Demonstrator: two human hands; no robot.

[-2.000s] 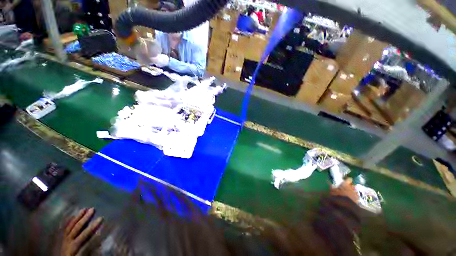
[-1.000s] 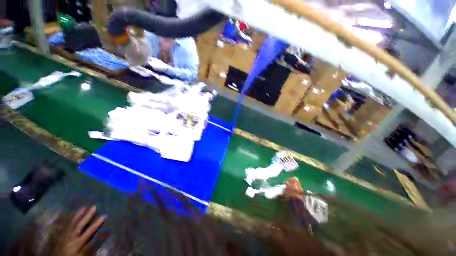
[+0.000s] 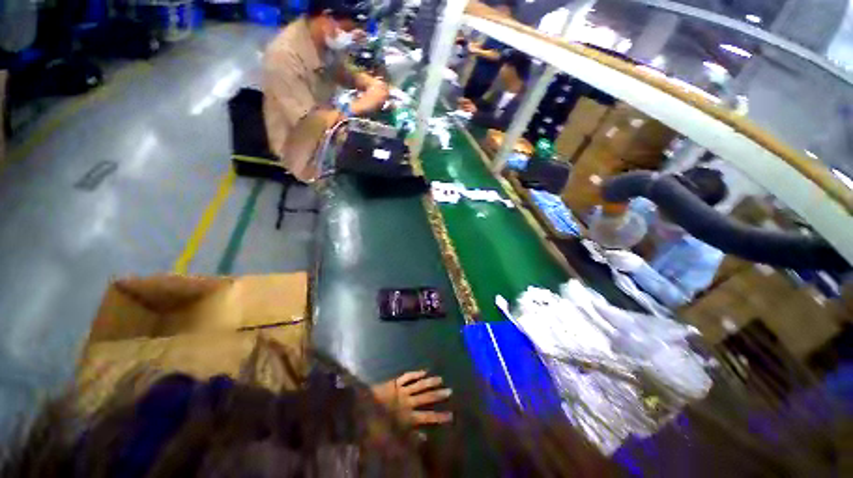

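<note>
My left hand (image 3: 414, 401) lies flat on the dark green bench (image 3: 360, 252), fingers spread, holding nothing. My right hand is not in view; blurred dark hair covers the lower edge. A black smartphone (image 3: 412, 303) lies on the bench just beyond my left hand. A heap of white units with bagged cords (image 3: 608, 355) lies to the right on the blue plastic sheet (image 3: 510, 364), partly hidden at the bottom. One white unit with its cord (image 3: 449, 192) lies farther along the green conveyor (image 3: 482, 245).
An open brown carton (image 3: 196, 308) stands left of the bench. A black bin (image 3: 374, 154) sits farther along the bench, near a seated person (image 3: 297, 89). A thick black hose (image 3: 701, 201) hangs at the right, by another person in light blue (image 3: 687, 266). A worn rail (image 3: 449, 252) edges the belt.
The view has swung left, bringing the carton and seated person in. My right hand, earlier over the belt at a white unit, is out of the picture. My left hand still rests on the bench.
</note>
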